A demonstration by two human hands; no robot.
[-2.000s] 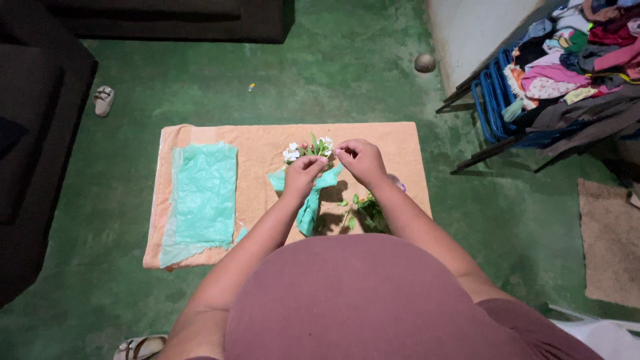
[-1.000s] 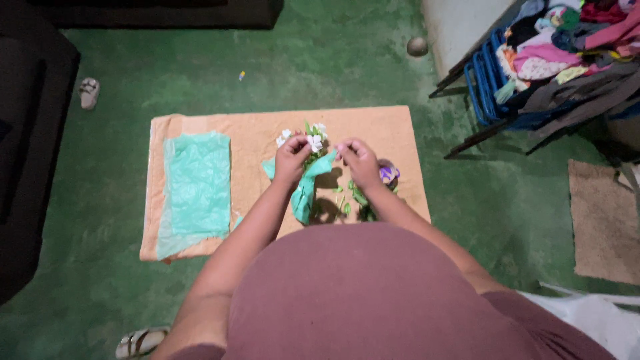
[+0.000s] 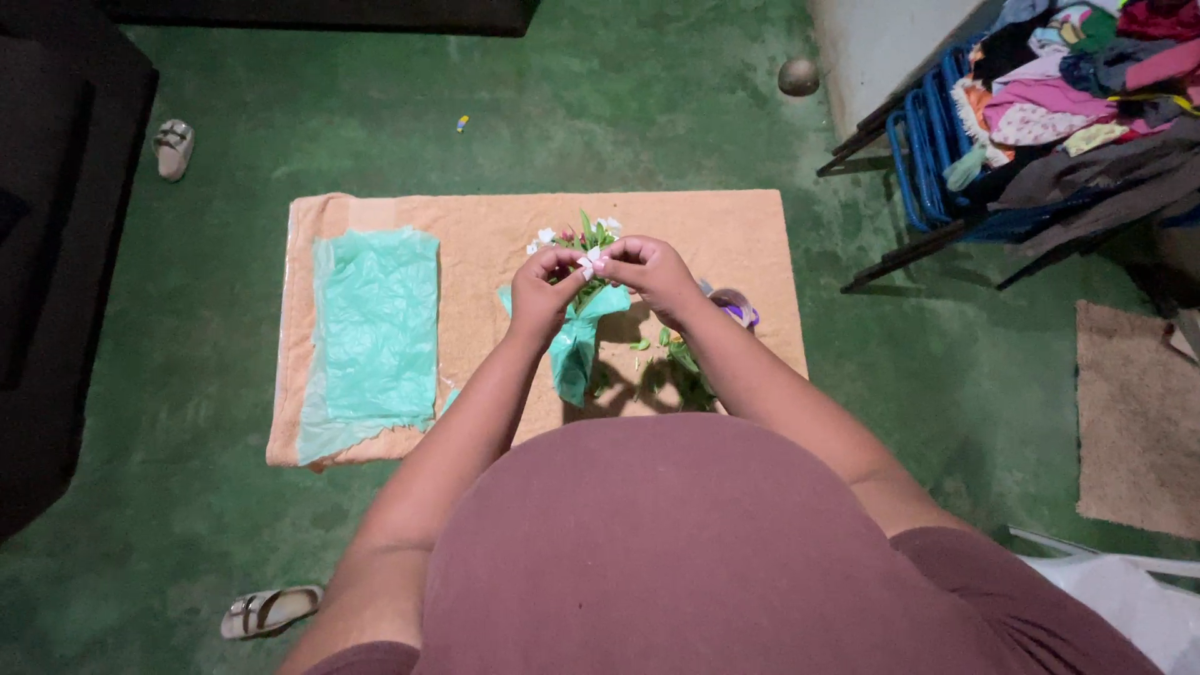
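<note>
My left hand (image 3: 547,287) and my right hand (image 3: 653,273) meet over a bouquet, their fingertips pinching a small white flower (image 3: 591,262) between them. Under them, the bouquet of white and dark pink flowers with green leaves (image 3: 586,230) has its stems wrapped in green plastic film (image 3: 573,352). Left of it a folded sheet of the same green film (image 3: 382,323) lies on the peach cloth (image 3: 487,220). Cut leaves and stems (image 3: 684,366) lie near my right forearm, partly hidden by it. Beyond that forearm is a container with a purple rim (image 3: 736,305), partly covered.
Around the cloth is a green floor (image 3: 375,103). Sandals stand at the upper left (image 3: 174,150) and lower left (image 3: 272,611). A blue-corded chair (image 3: 923,169) piled with clothes (image 3: 1050,103) is at the upper right, near a round object (image 3: 798,77). A brown mat (image 3: 1139,412) lies at the right.
My hands were apart above the bouquet one second ago; now their fingertips are together at a white flower.
</note>
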